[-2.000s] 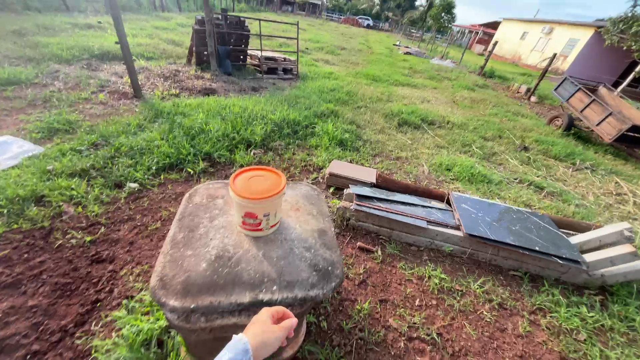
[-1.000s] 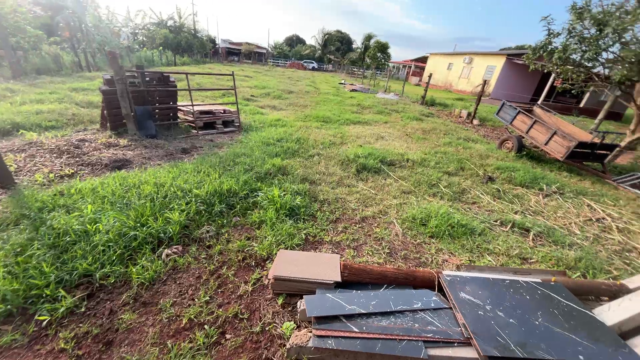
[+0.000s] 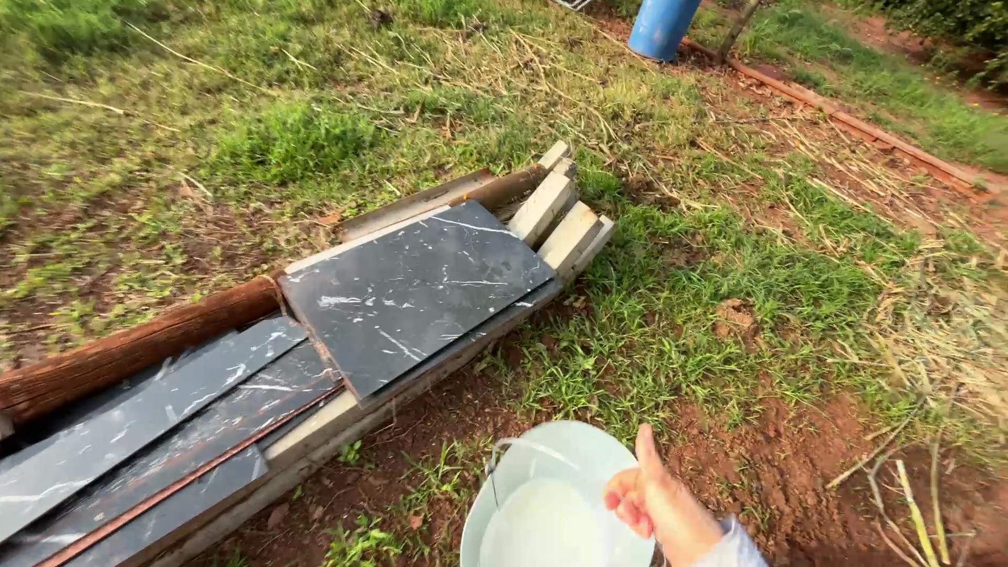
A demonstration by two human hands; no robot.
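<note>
My right hand (image 3: 665, 504) comes in from the lower right in a pale sleeve, thumb pointing up and fingers curled over the right side of a pale bucket (image 3: 492, 524). The bucket's thin handle rises at its left and runs towards my curled fingers, which seem closed on it. Whitish contents (image 3: 543, 524) show inside the bucket, whose lower part is cut off by the frame. Left of the bucket, a black stone slab with white veins (image 3: 417, 291) lies on a stack of concrete posts (image 3: 315, 429). My left hand is out of view.
Narrower dark slabs (image 3: 157, 409) lie at the lower left beside a reddish wooden log (image 3: 142, 339). Concrete post ends (image 3: 571, 236) jut out at the stack's far end. A blue barrel (image 3: 663, 27) stands at the top, near a reddish ground-level edging (image 3: 858, 126). Dry stalks (image 3: 917, 504) lie at right.
The view has swung down and right. My right hand and the pale bucket have come into view. The orange-lidded tub and the hand near it, seen two seconds ago, are out of view.
</note>
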